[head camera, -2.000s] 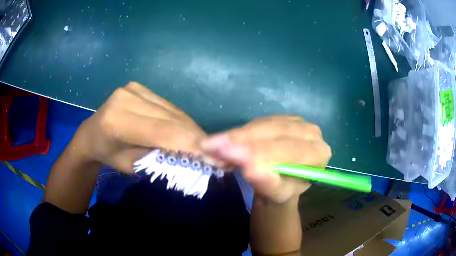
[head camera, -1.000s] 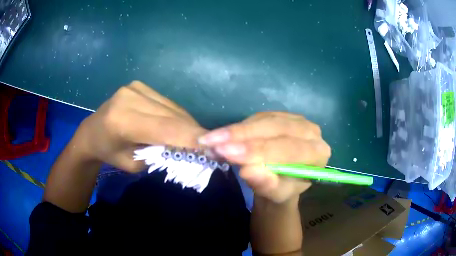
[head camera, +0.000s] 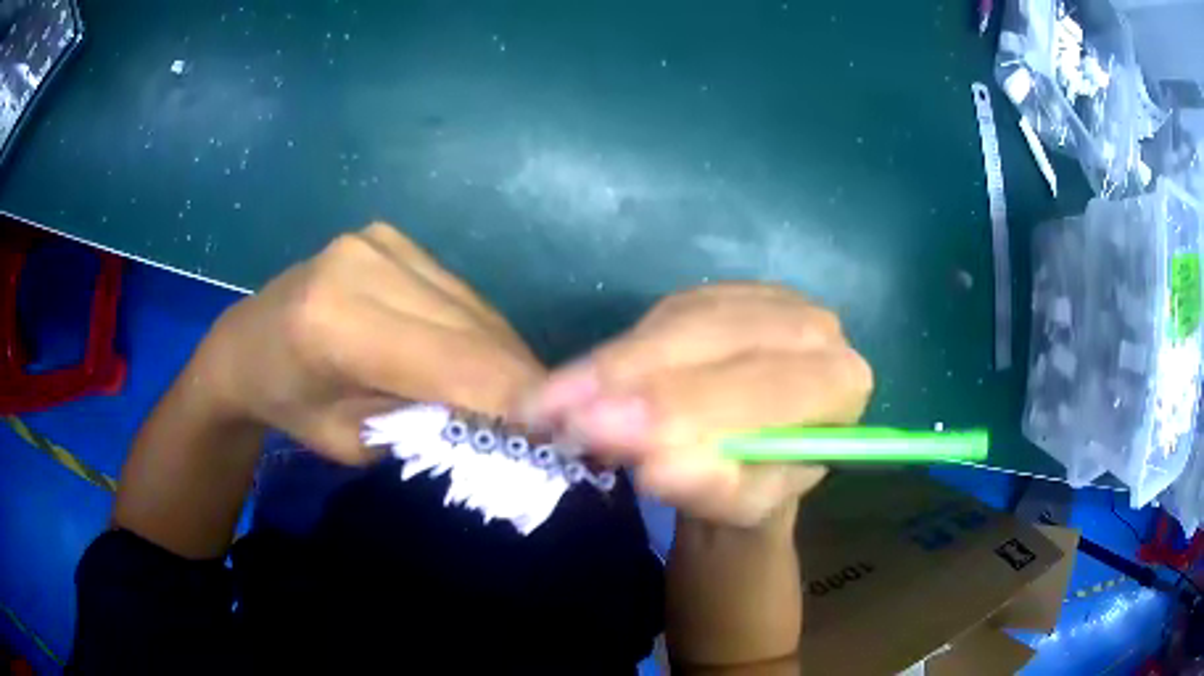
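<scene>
My left hand (head camera: 363, 337) holds a fanned bunch of workpieces (head camera: 518, 446), their round dark-centred ends in a row. Ragged white tabs (head camera: 462, 478) hang below the row. My right hand (head camera: 739, 396) holds a bright green tool (head camera: 865, 444) by its handle, which sticks out to the right. The fingertips of both hands meet at the right end of the row, slightly blurred. The tool's tip is hidden by my right fingers. The bunch is held over the near edge of the bench.
On the dark green mat (head camera: 555, 132), a steel rule (head camera: 994, 225) and a thin white strip (head camera: 1038, 155) lie right. Beyond are a lidded clear box (head camera: 1109, 337) and clear bags (head camera: 1076, 79). A silvery speckled sheet (head camera: 29, 60) is far left. Below are a red stool (head camera: 66, 383) and cardboard box (head camera: 911, 568).
The green handle has swung up to nearly level. The bunch has shifted slightly right and down. Both hands keep their hold.
</scene>
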